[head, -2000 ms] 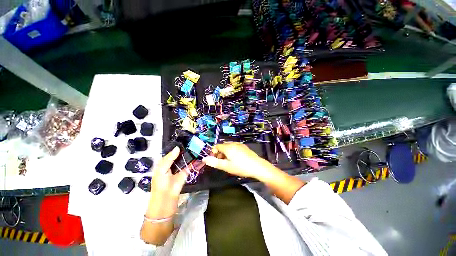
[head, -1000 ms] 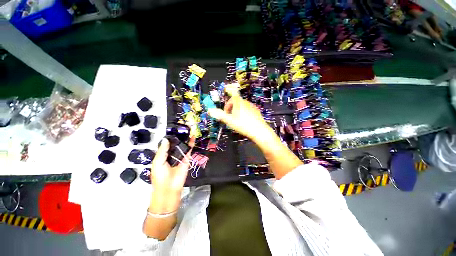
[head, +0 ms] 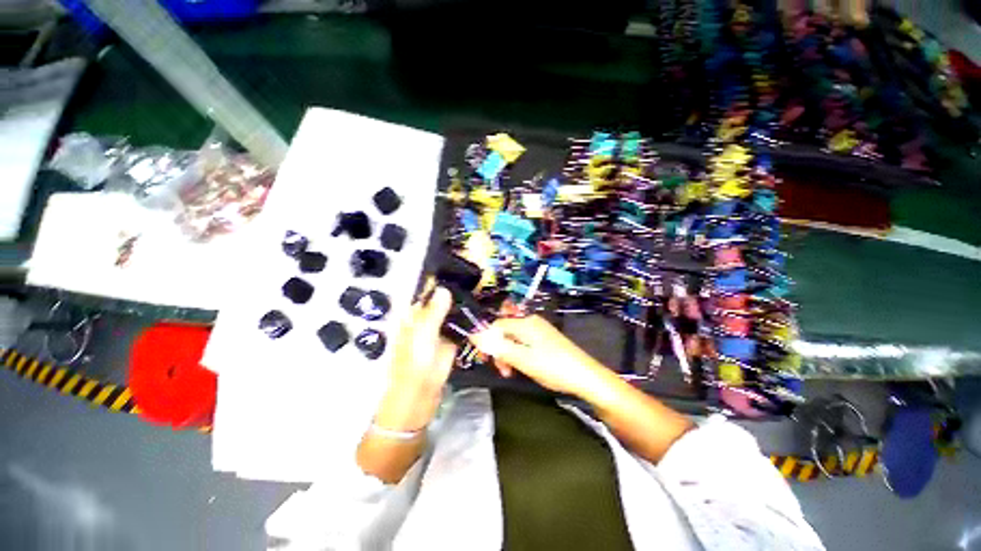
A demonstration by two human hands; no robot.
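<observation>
My left hand [head: 417, 342] holds a black housing [head: 458, 273] at the left front part of the black tray [head: 602, 328]. My right hand [head: 529, 350] is at the right side of the piece, its fingers on silver wire handles of a clip; the clip's body is hidden or blurred. Loose binder clips [head: 514, 228] in blue, teal and yellow lie in a heap just behind my hands. Several black housings [head: 333, 336] lie apart on the white sheet [head: 366, 140] left of the tray.
Clipped housings [head: 735, 312] stand in a row at the tray's right. A second tray of clipped pieces [head: 844, 140] is at far right. A brown board [head: 834, 205] lies beside the tray. Plastic bags of copper-coloured parts [head: 221, 194] lie left. A red stool [head: 172, 371] stands below the bench edge.
My right hand has come back from the clip heap to the piece in my left hand. The camera view has turned, so the bench appears shifted right.
</observation>
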